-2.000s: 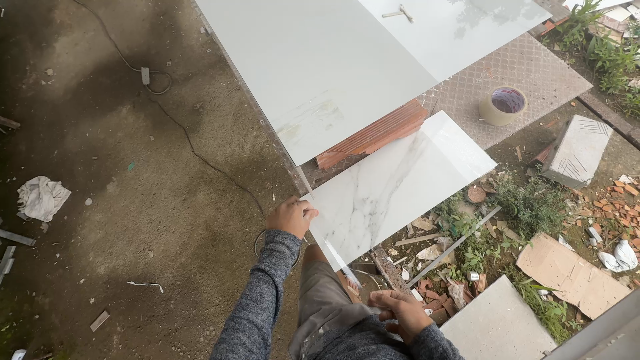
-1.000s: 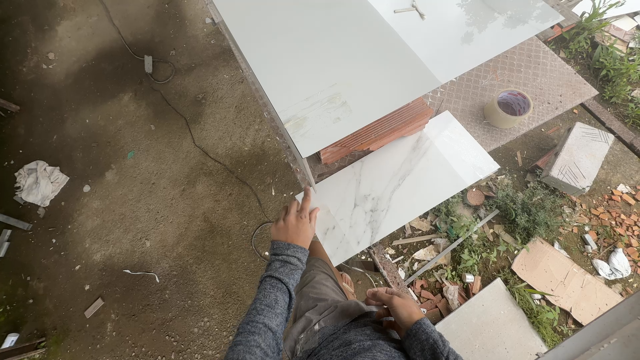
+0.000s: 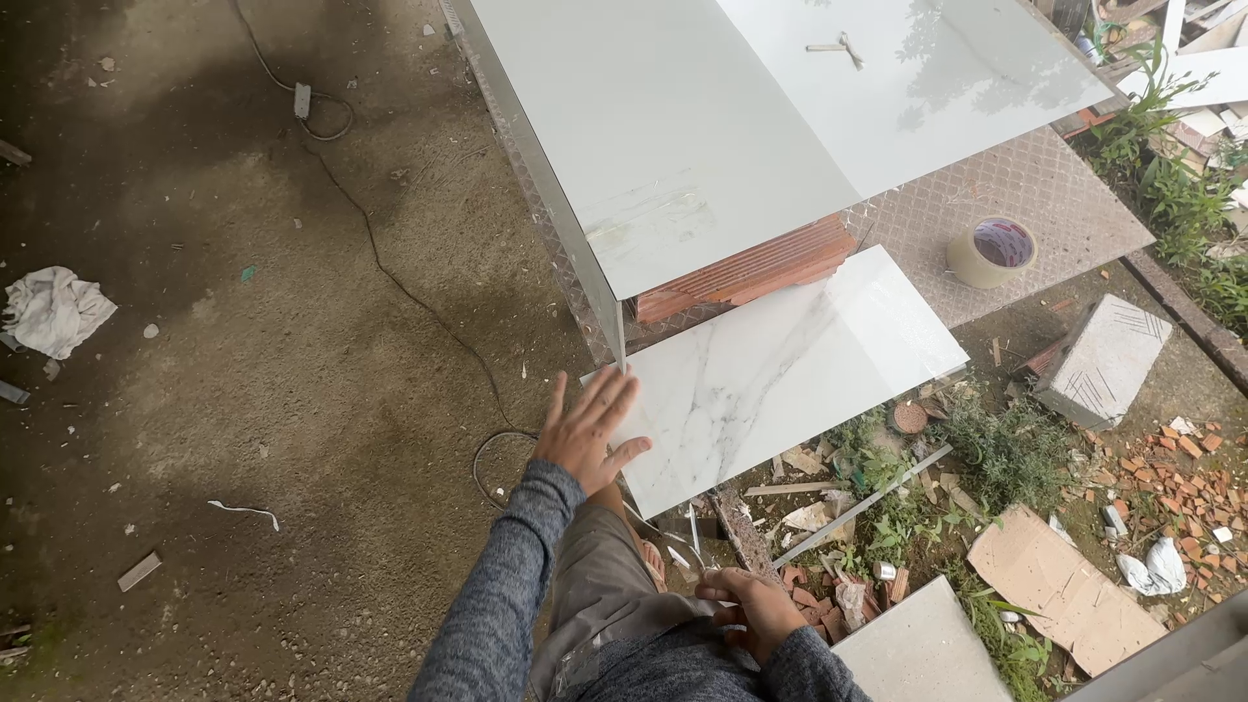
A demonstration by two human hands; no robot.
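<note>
My left hand (image 3: 590,429), fingers spread, is at the lower left corner of a marble-patterned white tile (image 3: 780,380), its fingertips by the bottom end of an upright narrow panel (image 3: 575,234). That panel stands along the left edge of a large pale panel (image 3: 653,127). Near my waist my right hand (image 3: 751,609) is curled, with a thin strip at its fingertips; its grip is partly hidden. Ribbed red clay blocks (image 3: 751,268) lie under the large panel. A roll of clear packing tape (image 3: 991,253) rests on the patterned metal sheet (image 3: 1053,195).
A cable (image 3: 370,234) crosses the dirt floor at left, near a crumpled white cloth (image 3: 57,312). At right are a concrete-faced block (image 3: 1107,361), plants, a cardboard piece (image 3: 1068,585) and brick rubble (image 3: 1185,468). A small white piece (image 3: 840,49) lies on the glossy panel.
My left hand, earlier curled at the panel's corner, now has its fingers spread. A thin light strip seen near my right hand two seconds ago no longer lies across the tile's lower corner.
</note>
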